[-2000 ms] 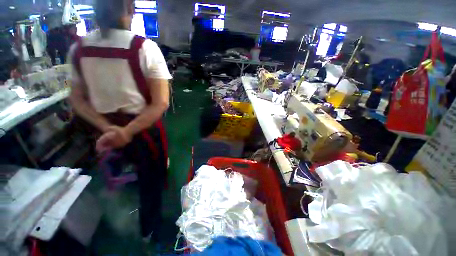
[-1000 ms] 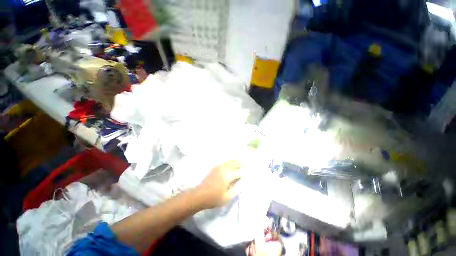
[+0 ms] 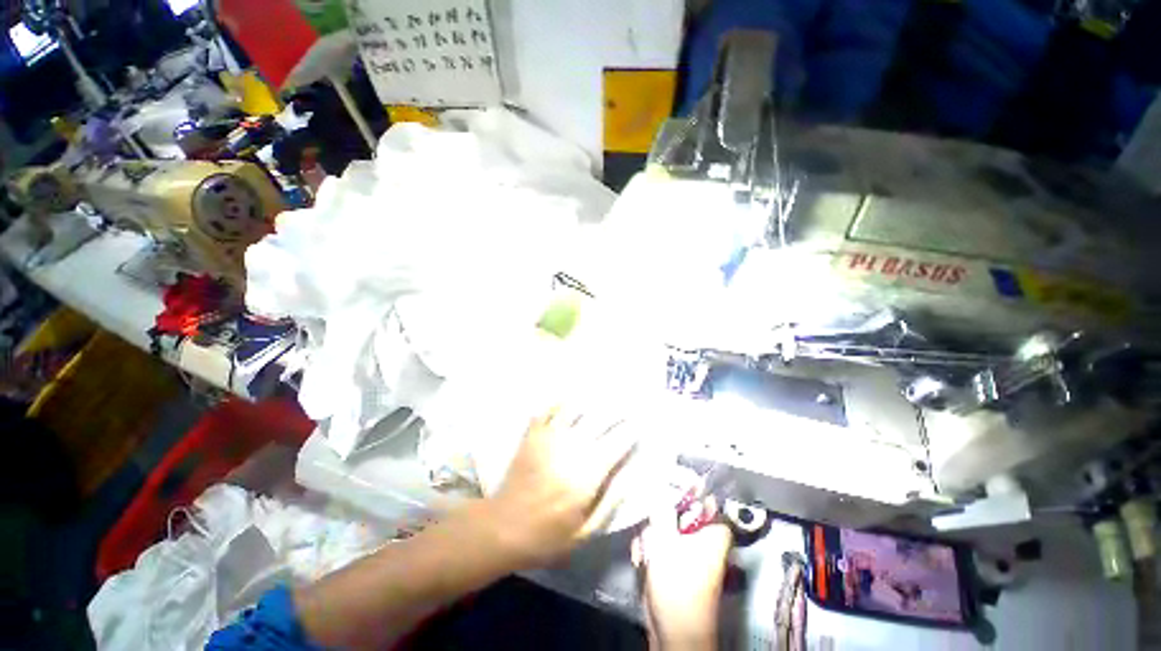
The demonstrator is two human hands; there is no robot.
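Bright white cloth (image 3: pixel 433 280) lies heaped left of the machine's needle area, strongly overexposed. My left hand (image 3: pixel 560 483) lies on the front of this cloth, palm down with fingers apart; the glare blurs its fingertips. My right hand (image 3: pixel 685 566) is close beside it, at the table's front, closed around small dark-red thread snips (image 3: pixel 695 513). The presser foot area (image 3: pixel 688 371) of the cream-grey coverstitch machine (image 3: pixel 942 229) is just beyond my hands. A pale green piece (image 3: pixel 560 315) shows above the cloth.
A lit smartphone (image 3: pixel 891 575), a black ring with a white centre (image 3: pixel 745 518) and a beige cord bundle (image 3: pixel 791 604) lie right of my hands. A red crate (image 3: pixel 191 458) with white pieces (image 3: pixel 217 560) is at lower left. Another sewing machine (image 3: pixel 191 204) stands behind.
The view has swung right from the aisle and person to the machine. My left hand remains on the cloth. My right hand with the snips now shows clearly beside it.
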